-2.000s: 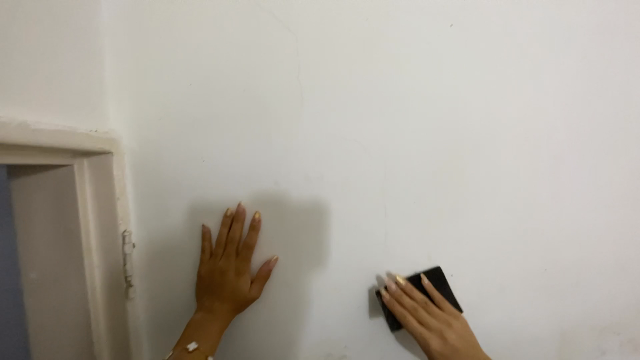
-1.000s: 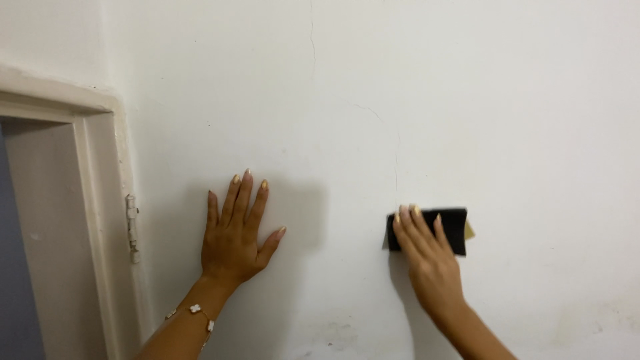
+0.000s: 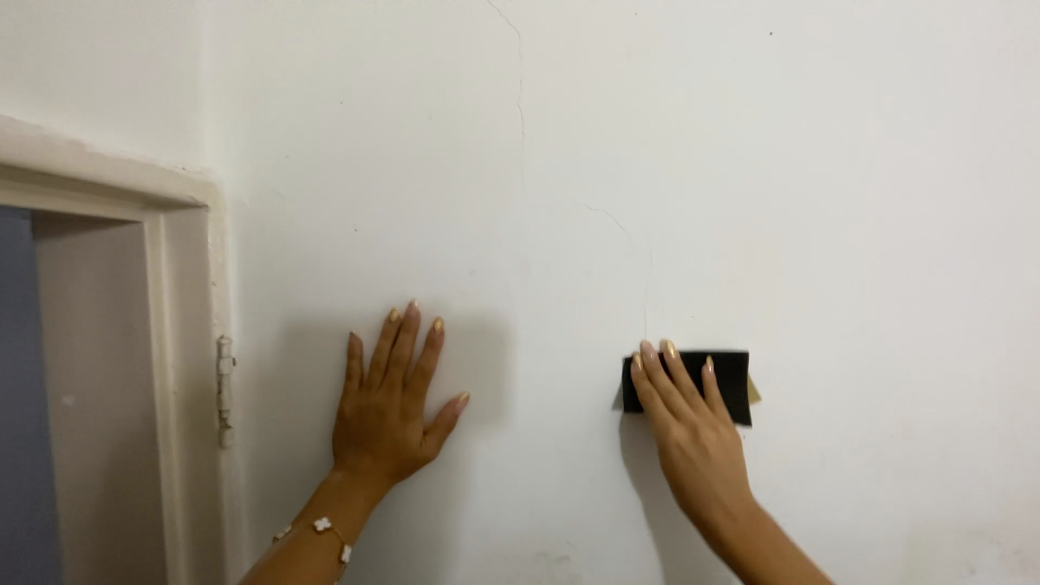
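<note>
My left hand (image 3: pixel 386 414) lies flat against the white wall (image 3: pixel 853 203), fingers apart, with nothing in it; a bracelet is on its wrist. To the right, my right hand (image 3: pixel 695 431) presses a black rectangular sheet (image 3: pixel 727 374), which looks like sandpaper, to the wall. Its fingers lie over the sheet's left and middle part. A tan corner shows behind the sheet's right edge. Thin cracks run down the wall above the sheet, one ending close to its top edge.
A pale door frame (image 3: pixel 191 325) with a painted hinge (image 3: pixel 225 390) stands at the left, beside my left hand. Faint stains (image 3: pixel 556 561) mark the lower wall.
Two seconds ago the black sheet was tilted and lower in view; my right hand has moved it up the wall, and it is now nearly level. My left hand stays flat on the wall.
</note>
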